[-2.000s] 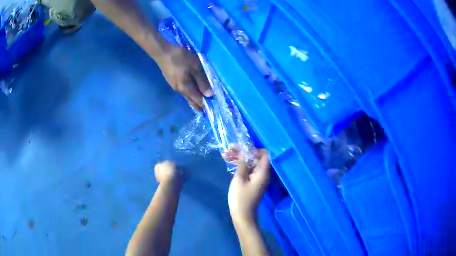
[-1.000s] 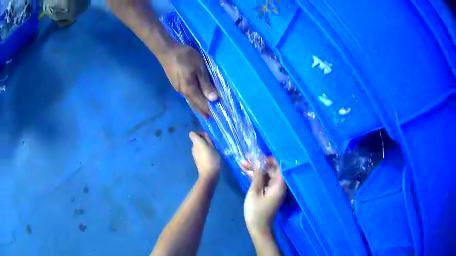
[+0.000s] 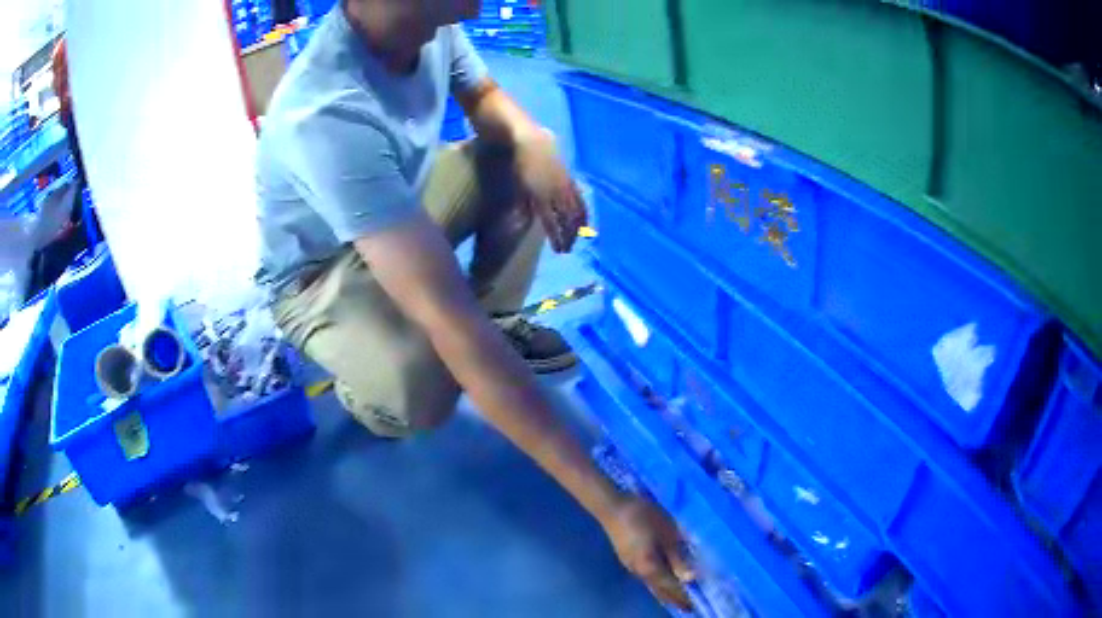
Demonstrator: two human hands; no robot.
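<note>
Neither of my hands is in the picture. Blue crates point(image 3: 773, 362) stand stacked on the right, with a green crate point(image 3: 822, 97) on top. A crouching person's hand point(image 3: 653, 549) rests at the lowest part of the stack, at the bottom edge of the picture. Shiny film point(image 3: 713, 592) shows beside that hand, partly cut off by the edge and blurred. More crinkled clear material shows in the gaps between the lower crates.
The person in a light shirt point(image 3: 351, 157) crouches left of the stack. A blue crate point(image 3: 163, 423) with two tubes stands on the floor at left, beside another crate holding crumpled film point(image 3: 248, 362). Yellow-black tape point(image 3: 562, 299) marks the floor.
The view has swung up and left, showing the person, the green crate and the floor crates. My two hands, at the film near the crate base before, have left the picture.
</note>
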